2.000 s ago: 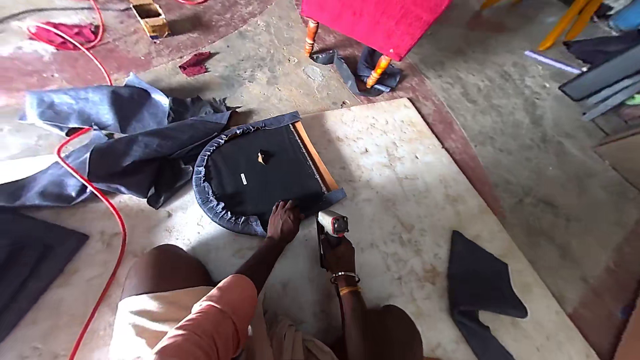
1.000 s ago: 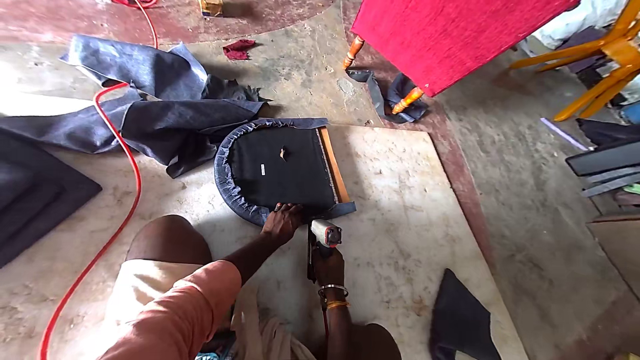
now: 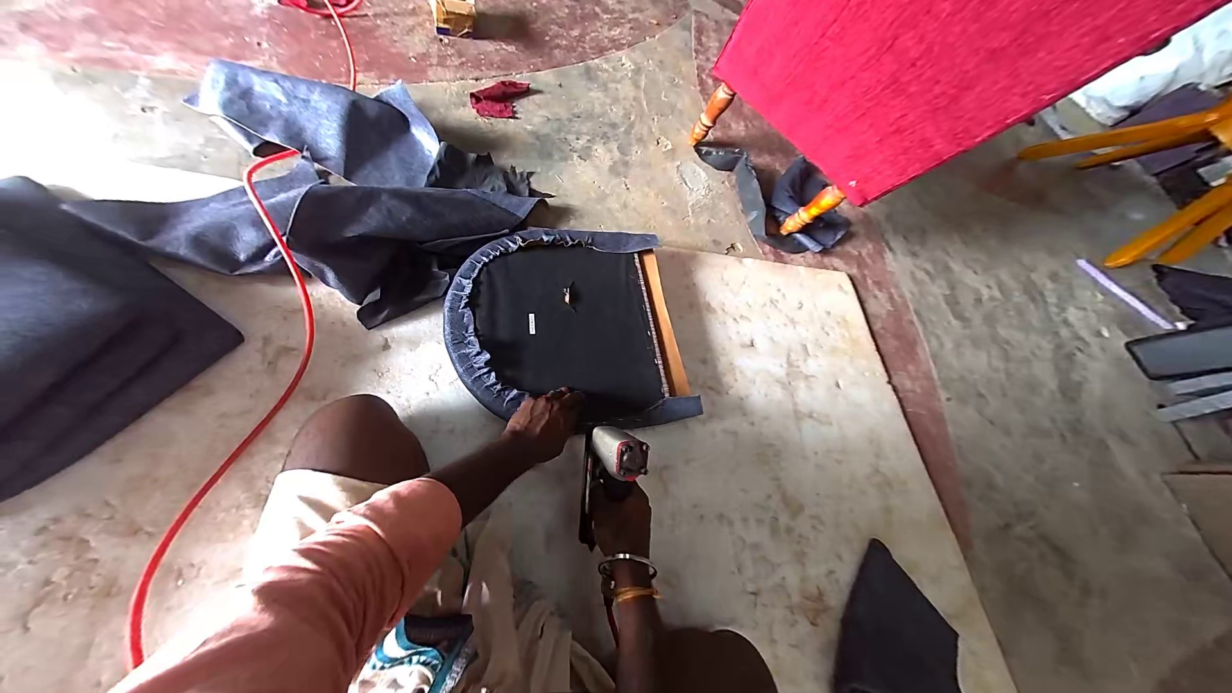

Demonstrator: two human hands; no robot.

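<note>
A round-ended upholstered panel [image 3: 597, 318] lies on a pale board, its black backing up and blue fabric gathered in pleats around the curved rim. A bare wooden strip [image 3: 666, 327] shows along its straight end. My left hand [image 3: 544, 423] presses on the panel's near edge, fingers on the folded fabric. Just right of it, my right hand [image 3: 621, 520] grips a pneumatic stapler [image 3: 619, 452], whose nose is close to that same edge; whether it touches is hidden.
Blue fabric pieces [image 3: 385, 221] lie at the left and behind. A red air hose [image 3: 300, 346] curves across the pale board [image 3: 770, 385]. A red upholstered chair [image 3: 924, 77] stands at the back right. One dark fabric scrap [image 3: 895, 626] lies near right.
The view has shifted, bringing more of the red chair in. My left hand stays at the panel's near edge, and the stapler remains in my right hand beside it.
</note>
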